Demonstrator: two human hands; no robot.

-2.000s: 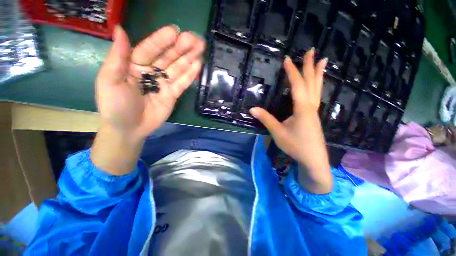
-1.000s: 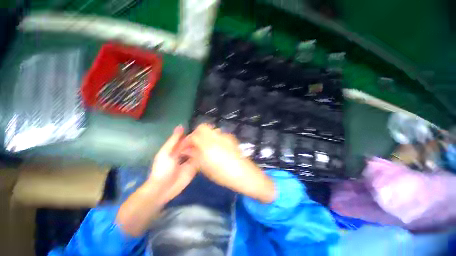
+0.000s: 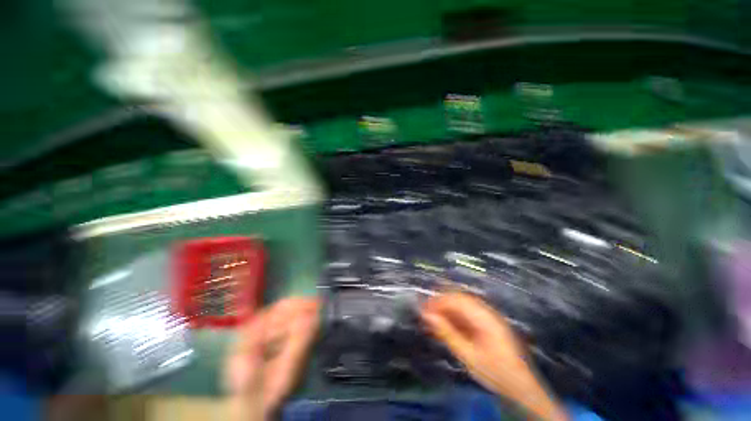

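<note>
The picture is strongly blurred. My left hand (image 3: 276,353) is low, left of centre, with curled fingers, just in front of the red parts bin (image 3: 218,279). A dark spot shows in its palm, too blurred to name. My right hand (image 3: 486,341) is over the lower part of the large black blister tray (image 3: 461,222), thumb and fingers drawn together. Whether it holds a small component cannot be seen. The red bin holds small silvery components. The tray's pockets are smeared by the blur.
A clear blister tray (image 3: 136,329) lies left of the bin. Behind runs the green belt (image 3: 329,140) with small greenish pieces (image 3: 465,111) on it. A whitish wrapped post (image 3: 206,99) stands behind the bin. Blurred pink cloth (image 3: 733,329) shows at the right edge.
The view has swung up towards the belt. My hands were together a second ago; now they are apart, the left near the bin, the right over the black tray.
</note>
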